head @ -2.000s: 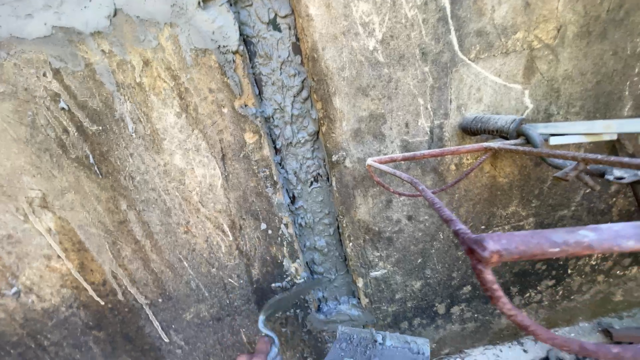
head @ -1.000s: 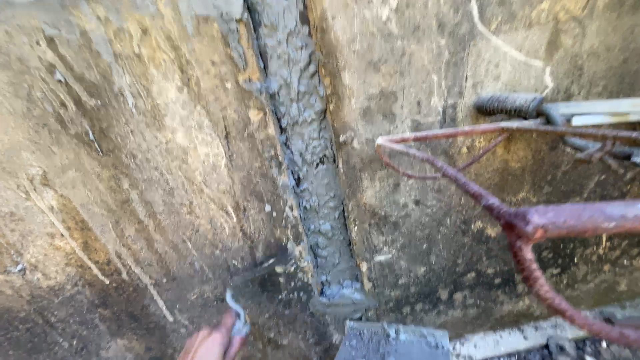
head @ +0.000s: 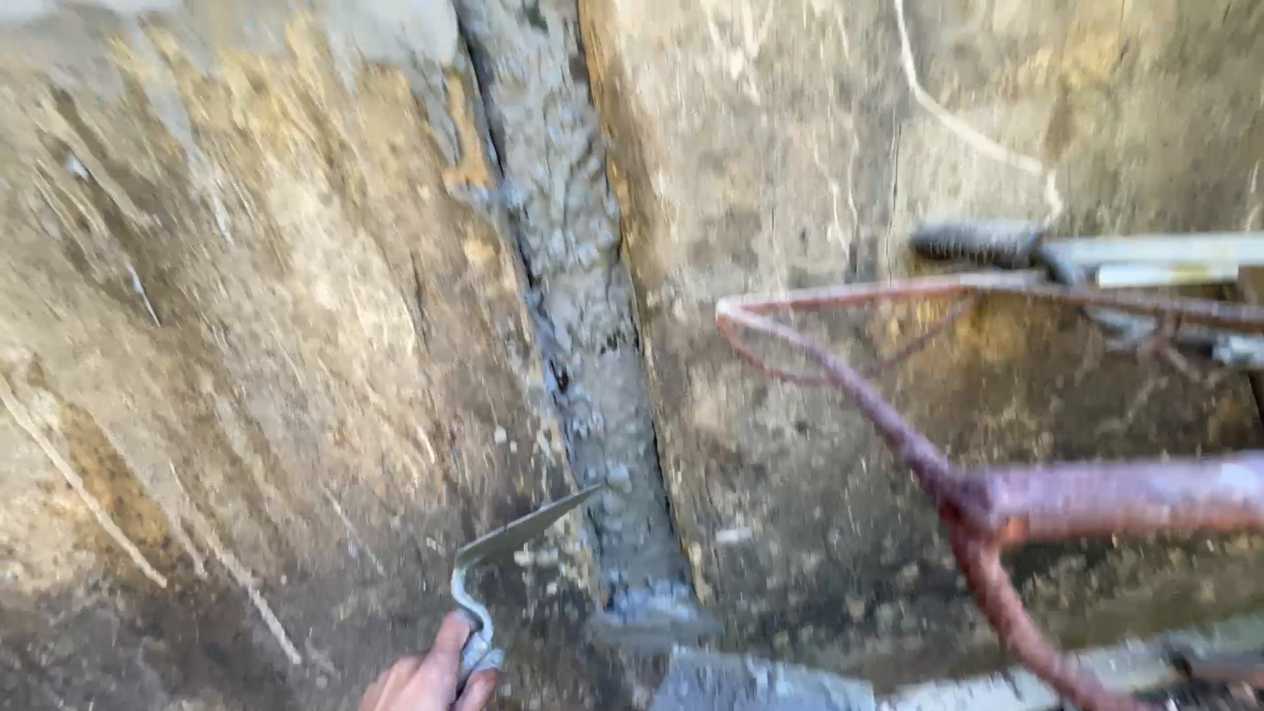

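My left hand [head: 430,676], at the bottom left of centre, grips the handle of a pointing trowel [head: 523,528]. The trowel's blade tilts up to the right, and its tip meets the lower part of a strip of wet grey mortar [head: 612,395]. That strip runs down a groove between two stained concrete wall faces. Its surface is lumpy higher up and somewhat smoother near the trowel. Below its foot is a flat mortar-smeared board or plate [head: 760,681], cut off by the frame's bottom edge. My right hand is out of view.
A rusty reddish metal frame [head: 1116,499] juts in from the right, in front of the wall. Behind it lies a tool with a dark ribbed grip [head: 978,242] beside pale strips [head: 1165,262]. A pale ledge [head: 1116,671] runs along the lower right.
The hand and trowel have come further into view. The trowel's blade, low at the mortar's foot two seconds ago and left of the strip one second ago, now points up at the mortar.
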